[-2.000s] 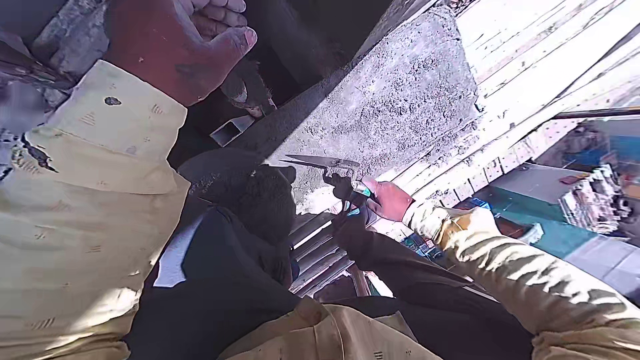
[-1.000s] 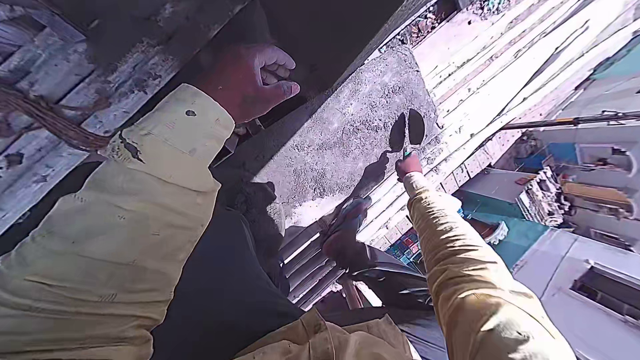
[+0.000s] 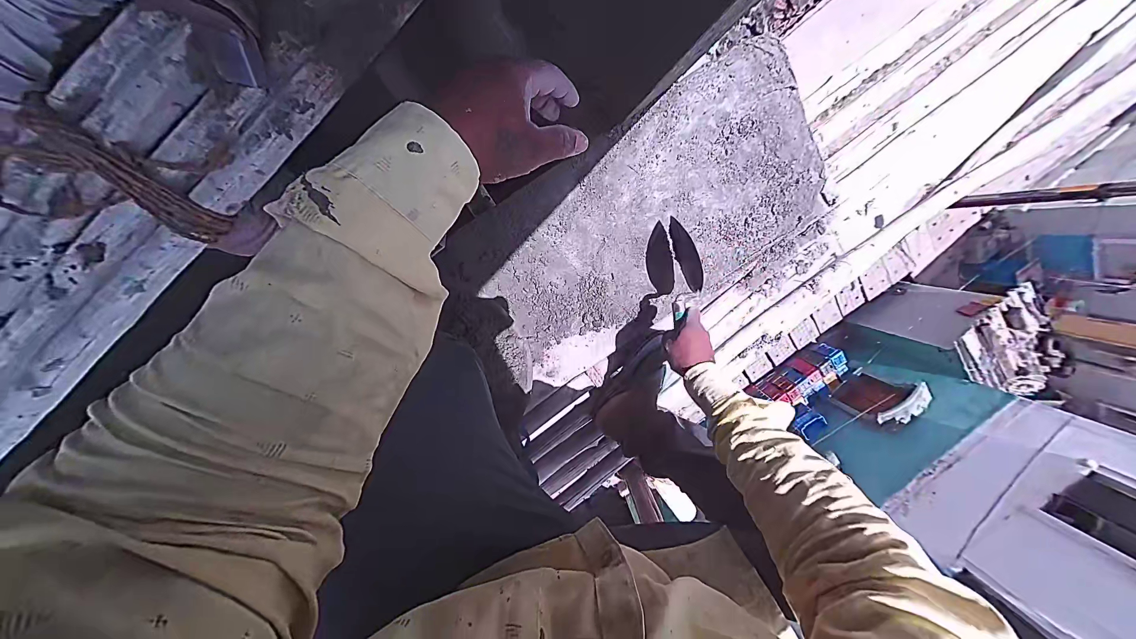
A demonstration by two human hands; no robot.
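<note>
My right hand (image 3: 690, 342) grips a trowel (image 3: 686, 256) by its partly visible green handle. The dark pointed blade is over a rough grey mortar surface (image 3: 674, 169), beside its own similarly shaped shadow. My left hand (image 3: 513, 120), on the shaded side of that surface, is curled with the thumb near the fingers. Nothing shows in it, and what its underside touches is hidden. Both arms wear yellowish sleeves. Below the mortar surface are my dark-clothed legs (image 3: 426, 461).
Weathered boards (image 3: 133, 240) and a thick brown rope (image 3: 151, 182) lie at left. Pale planks (image 3: 896, 115) run along the right. Beyond their edge, a teal surface (image 3: 923, 444) and buildings appear lower down. Dark slats (image 3: 577, 444) lie near my legs.
The trowel has turned from pointing left to pointing up the picture, with its shadow now beside it. My right arm has extended farther over the mortar. The view has shifted, showing more boards at left.
</note>
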